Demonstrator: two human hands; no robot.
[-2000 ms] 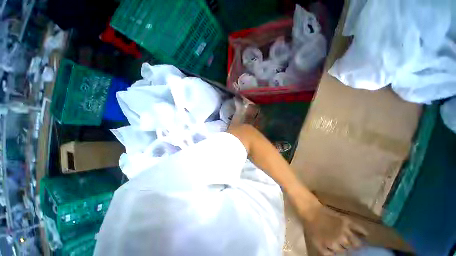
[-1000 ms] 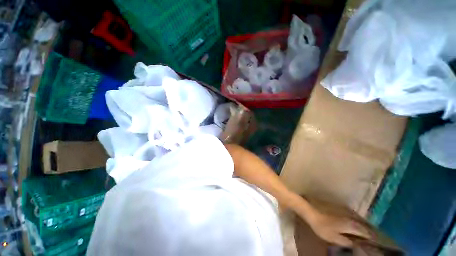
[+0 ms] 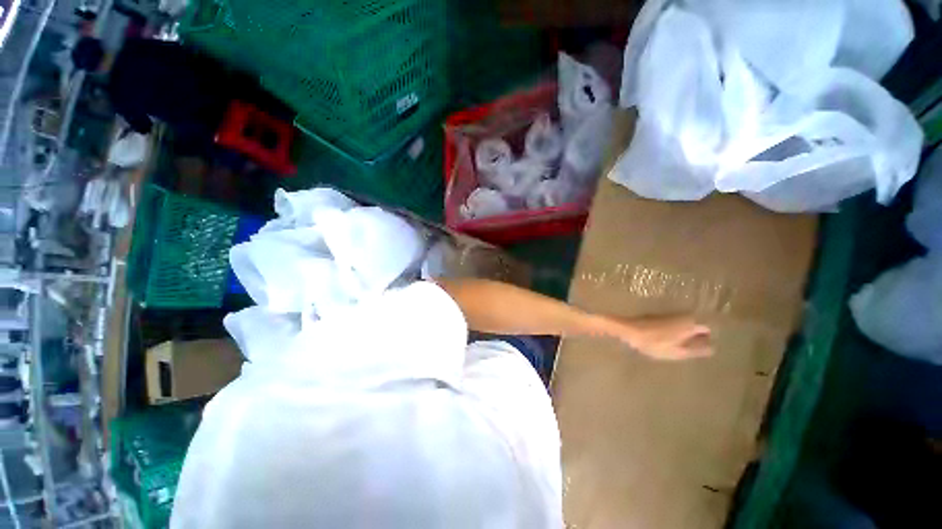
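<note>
My left hand (image 3: 669,339) is over the cardboard-covered bench (image 3: 677,413), its fingers curled in and nothing visible in it. The forearm comes from a white sleeve at the centre. My right hand is out of the picture. A pile of white foam bags (image 3: 723,114) lies on the bench at the upper right, with loose open ends. More white foam bags (image 3: 300,248) are heaped left of the arm, in a carton whose brown side (image 3: 485,260) partly shows. My white clothing fills the bottom centre.
A red crate (image 3: 516,225) holding small white wrapped parts stands beyond the bench. Green crates (image 3: 362,78) are at the top, left and lower left. A small brown carton (image 3: 191,369) is at the left. A green edge rail (image 3: 795,398) runs along the bench; white bags (image 3: 899,310) lie beyond it.
My left hand has moved up from the brown cardboard piece at the lower right, and its fingers are now curled. That raised piece no longer shows. The view has shifted, exposing more bench.
</note>
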